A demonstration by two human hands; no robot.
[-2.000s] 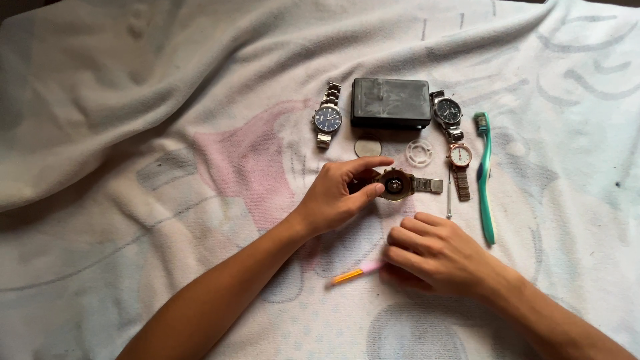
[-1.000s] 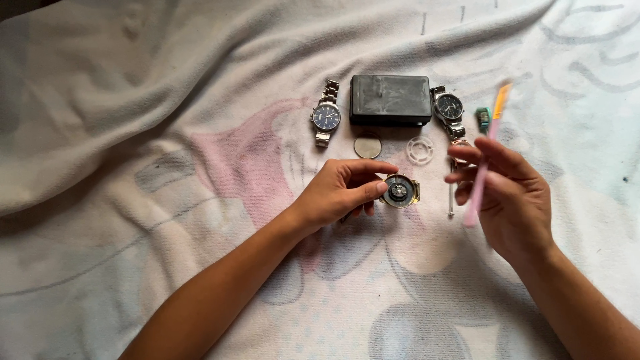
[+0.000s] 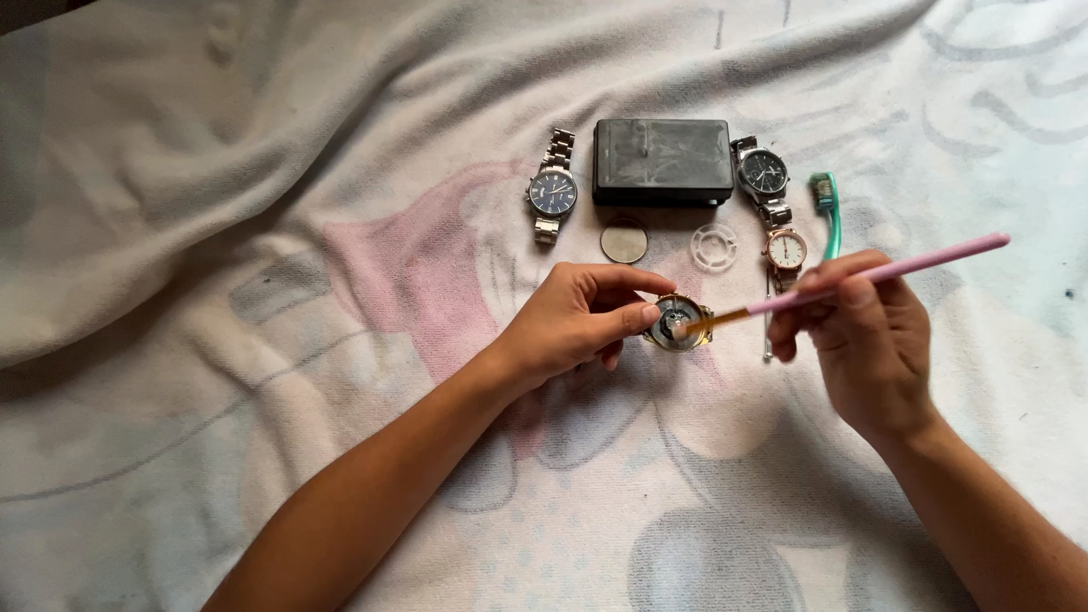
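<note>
My left hand (image 3: pixel 586 319) pinches the rim of a gold-toned wristwatch (image 3: pixel 677 323), whose back is off and whose inner works face up. Between the fingers and thumb of my right hand (image 3: pixel 867 340) is a slim paintbrush (image 3: pixel 918 262) with a pink handle; its bristle end lies over the opened watch case. Just above the watch lie a round metal case back (image 3: pixel 624 241) and a white plastic ring (image 3: pixel 714 247). A thin metal tool (image 3: pixel 768 350) is partly hidden beside my right fingers.
A black box (image 3: pixel 663 161) stands behind the watch. Left of it is a blue-dial steel watch (image 3: pixel 552 193); right of it are a black-dial watch (image 3: pixel 762 172), a rose-gold watch (image 3: pixel 785 250) and a green toothbrush (image 3: pixel 833 212). All rest on a wrinkled printed blanket (image 3: pixel 280 340).
My right hand picked up the paintbrush from the blanket, raised it to the right, and has brought its bristle end to the watch. My left hand still holds the watch, now turned differently.
</note>
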